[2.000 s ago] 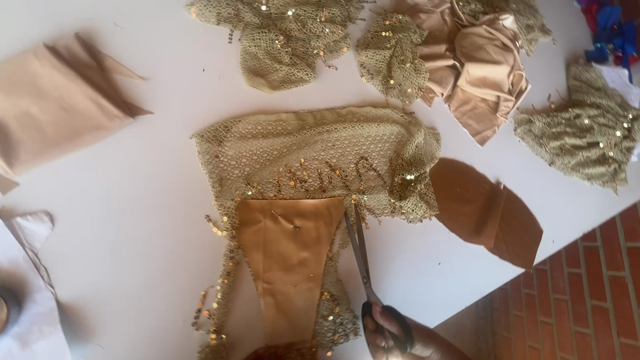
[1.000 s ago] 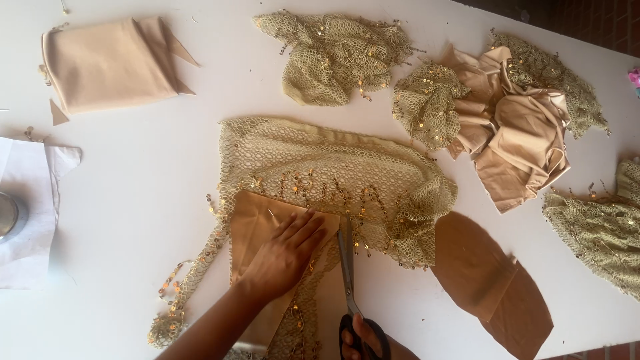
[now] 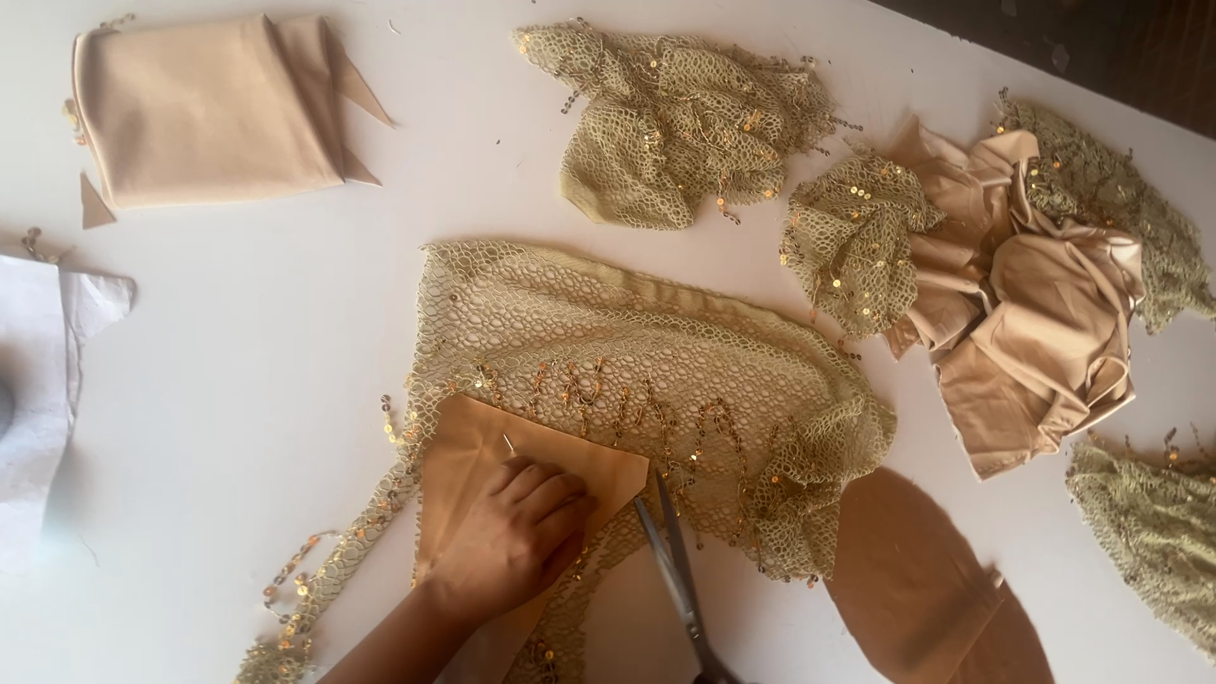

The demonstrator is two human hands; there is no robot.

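My left hand (image 3: 518, 532) presses on a brown satin piece (image 3: 456, 456), its fingers bent and close together, their tips partly hidden. A pin (image 3: 508, 443) stands just above the fingers. Beneath the satin lies gold-green sequined net fabric (image 3: 608, 313), spread toward the top and right, with a narrow strip running down left. Scissors (image 3: 686, 598) rise from the bottom edge, their blades slightly apart at the satin's right corner, over the net. The black handle is mostly cut off by the frame, and my right hand is out of view.
Folded beige satin (image 3: 209, 114) lies upper left, white material (image 3: 28, 380) at the left edge. Bunched sequined net (image 3: 684, 123) and crumpled satin (image 3: 1054, 313) lie upper right. A brown oval piece (image 3: 912, 570) and more net (image 3: 1149, 532) are lower right. The table edge (image 3: 1045, 76) crosses the upper right.
My left hand, absent from the oldest frame, is on the satin, its fingers more bent than a second ago. The satin's top edge now slants. My right hand has left the view.
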